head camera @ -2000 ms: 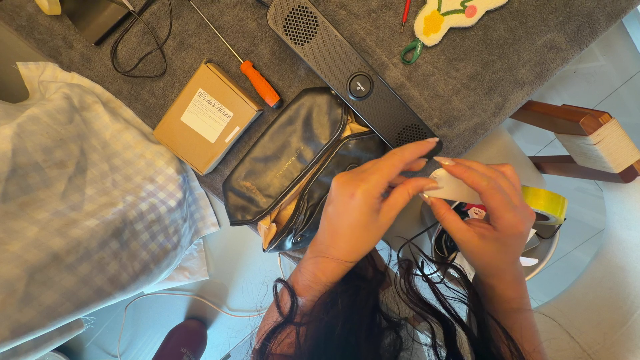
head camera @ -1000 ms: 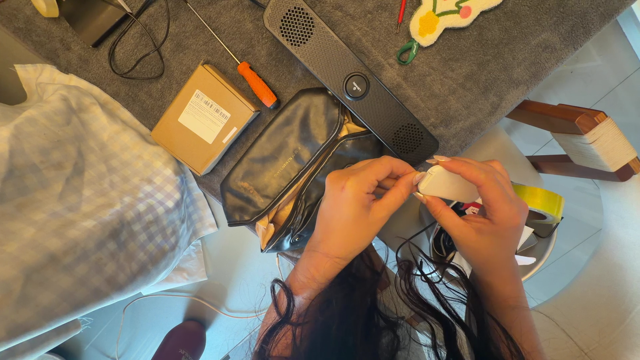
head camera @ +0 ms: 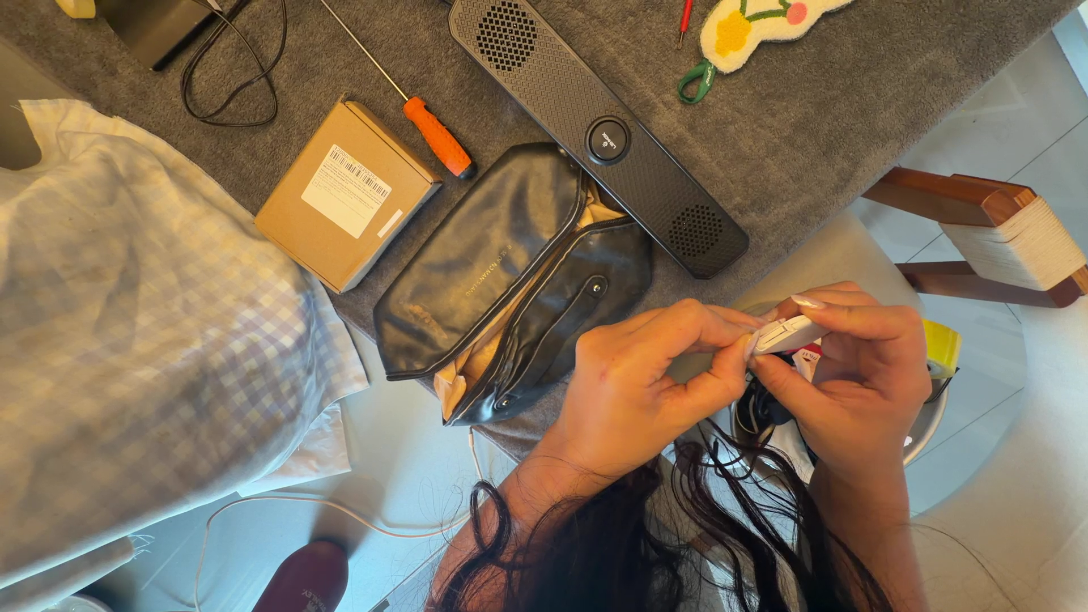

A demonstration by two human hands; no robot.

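Note:
Between my two hands is a small white plastic item [head camera: 787,334], right of the black leather bag; its exact kind cannot be told. My right hand [head camera: 850,374] grips its body between thumb and fingers. The fingertips of my left hand [head camera: 659,374] pinch its left end. The open black bag [head camera: 501,263], with a tan lining, lies at the table's edge, left of my left hand. Above the hands a long black speaker [head camera: 608,140] rests diagonally, its lower part beside the bag. Below my right hand, partly hidden, a round container [head camera: 926,429] holds mixed items.
A cardboard box [head camera: 348,195], an orange-handled screwdriver [head camera: 438,138], a black cable [head camera: 229,76] and a floral textile piece [head camera: 756,30] lie on the grey cloth-covered table [head camera: 807,153]. Checked fabric [head camera: 144,340] hangs at left. A wooden chair part [head camera: 977,204] stands at right. Hair hangs over my forearms.
The white item has been tilted, so that its narrow edge now shows instead of its broad face. Both hands stay close together around it.

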